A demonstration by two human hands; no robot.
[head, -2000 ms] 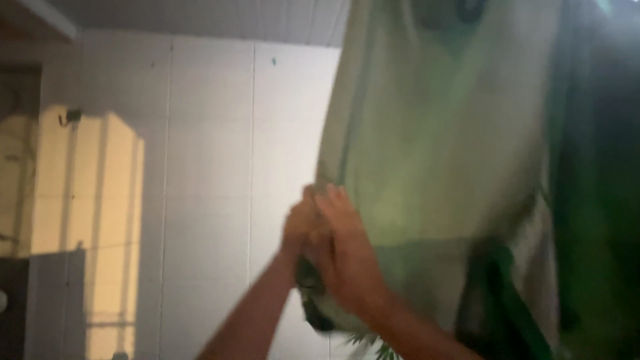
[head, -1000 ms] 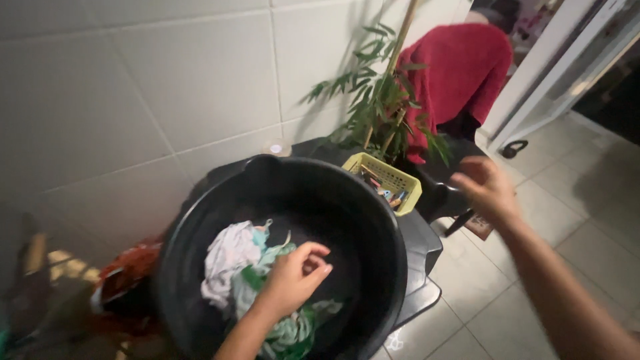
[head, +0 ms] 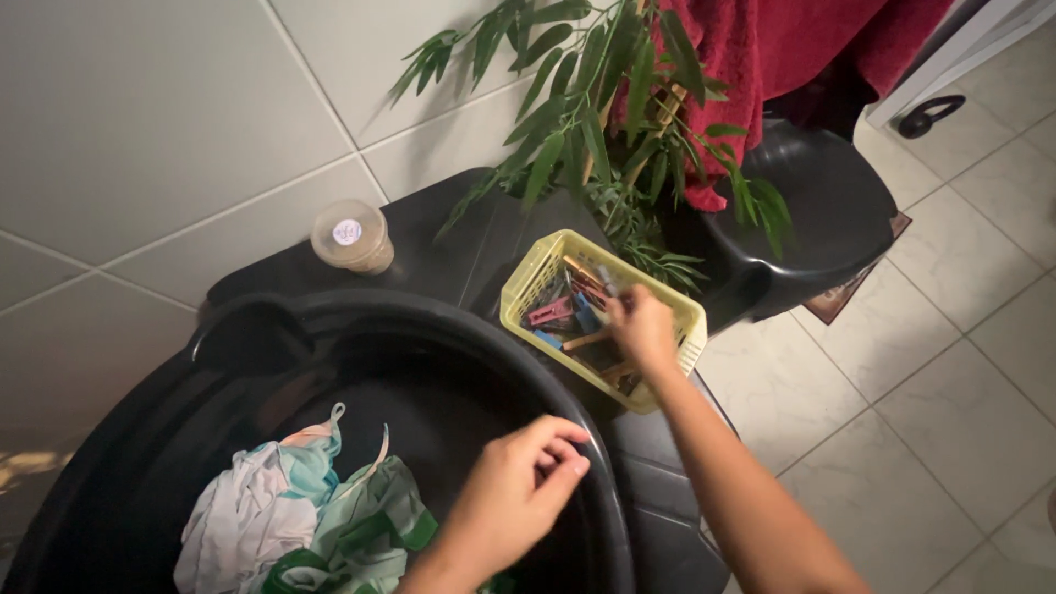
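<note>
My right hand (head: 642,326) reaches into a yellow plastic basket (head: 520,285) of clothespins, its fingertips among them; whether it grips one cannot be told. Pink (head: 550,312), blue and wooden clothespins lie in the basket. My left hand (head: 524,487), fingers loosely curled and apart, hovers over the right side of a large black tub (head: 606,495) with nothing visible in it. Inside the tub lie a crumpled whitish cloth (head: 247,511) and a green cloth (head: 388,503), with some light blue fabric between them.
A lidded plastic cup (head: 353,237) stands on the black table (head: 437,247) by the tiled wall. A leafy green plant (head: 577,124) leans over the basket. Behind it a red towel (head: 792,49) drapes over a black chair (head: 813,198). A kettlebell-like black object (head: 931,117) sits near the door.
Both hands were at a hanging cloth two seconds ago. My right hand has since moved into the clothespin basket, while my left has stayed over the tub since one second ago. The view has swung down.
</note>
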